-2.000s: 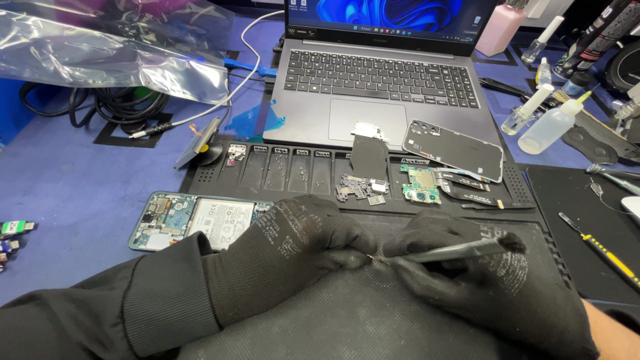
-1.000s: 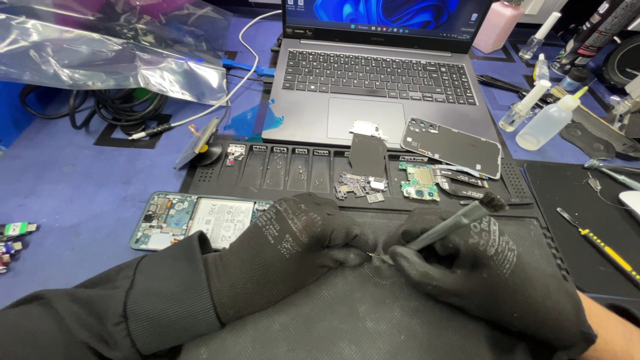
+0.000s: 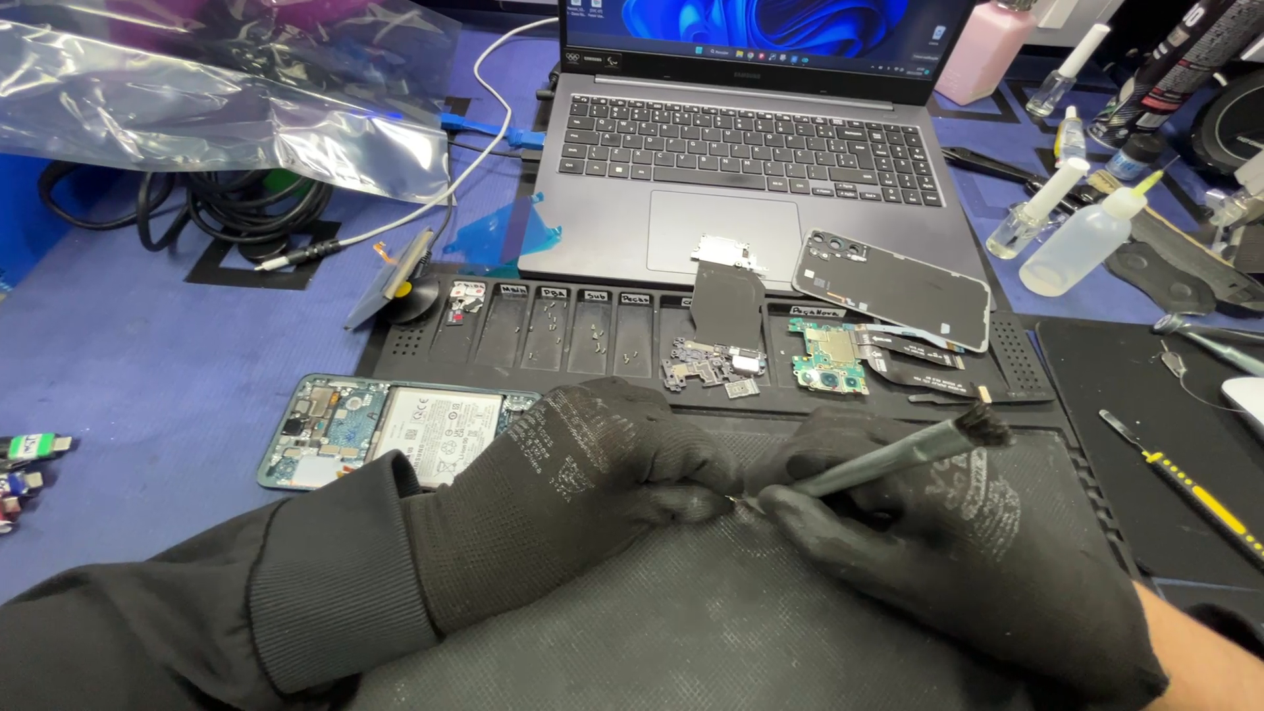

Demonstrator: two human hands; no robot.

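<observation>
In a black knit glove, my left hand (image 3: 592, 484) pinches a tiny part (image 3: 733, 500), too small to name, over the black mat (image 3: 632, 612). My right hand (image 3: 889, 523), gloved alike, grips a dark-handled brush (image 3: 889, 459) with its bristles up and to the right; the brush's lower end lies between the fingertips by the small part. Both sets of fingertips nearly meet. Left of my left hand an opened phone (image 3: 331, 434) with its battery (image 3: 434, 430) lies partly hidden by the glove. Behind the hands, a green circuit board (image 3: 829, 355) with flex cables rests on the parts tray (image 3: 647, 336).
An open laptop (image 3: 731, 178) stands behind the tray, with a phone back cover (image 3: 894, 286) leaning on its corner. Screws lie in tray compartments. Bottles (image 3: 1081, 242) and a yellow-handled tool (image 3: 1200, 504) are at right; a plastic bag (image 3: 227, 99) and coiled cables (image 3: 247, 212) at left.
The brush in my right hand has tilted from nearly level to bristles higher, since the earliest frame. My left hand has stayed almost in place.
</observation>
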